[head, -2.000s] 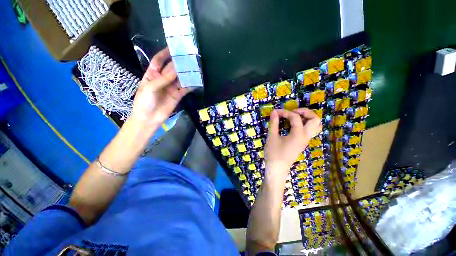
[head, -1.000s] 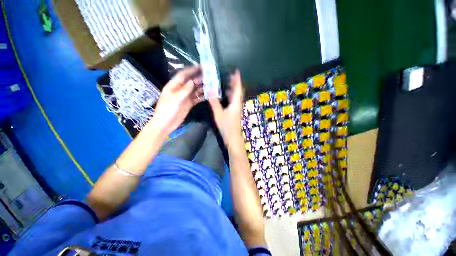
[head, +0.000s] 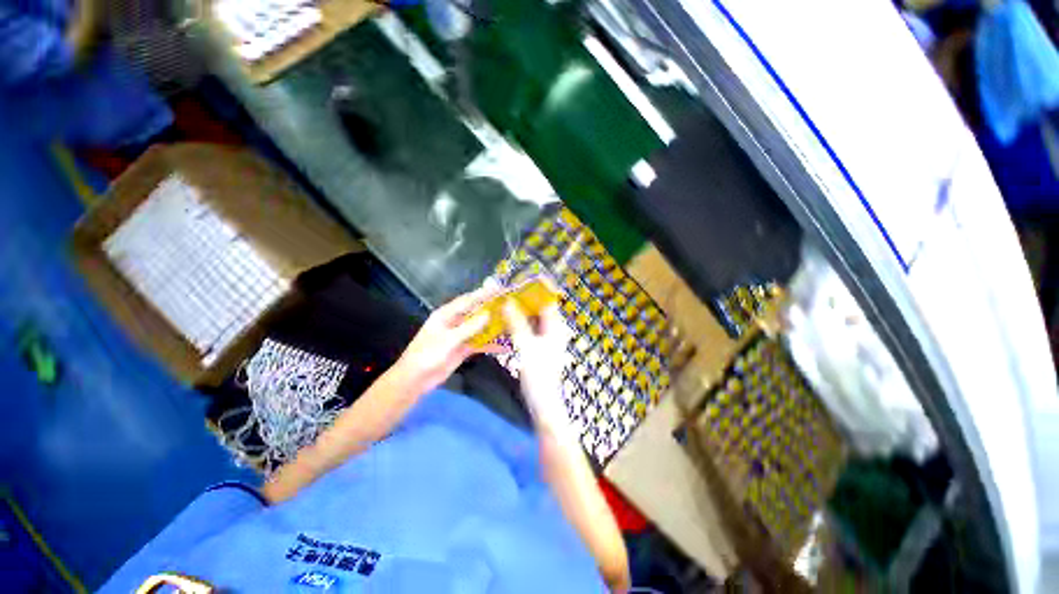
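Observation:
My left hand (head: pixel 439 339) holds one side of an amber tape sheet (head: pixel 523 299) above the near-left edge of the board tray. My right hand (head: pixel 539 337) is at the sheet's other side, its fingers touching it. The sheet partly hides the tray's left part. Rows of small circuit boards (head: pixel 621 348) fill the tray; those farther right carry amber pieces, those at the near left look pale. Both hands are slightly blurred.
A carton (head: pixel 325 238) with white parts stands at left, a tangled white bundle (head: pixel 279 395) below it. A second tray of boards (head: pixel 772 429), brown cardboard (head: pixel 668 296), a black tray (head: pixel 720 192) and crumpled clear plastic (head: pixel 854 360) lie right. A white curved edge (head: pixel 859 151) runs beyond.
The view has turned and widened. An amber sheet is now between my hands, where a pale clear strip was before. My right hand has left the boards and joined my left.

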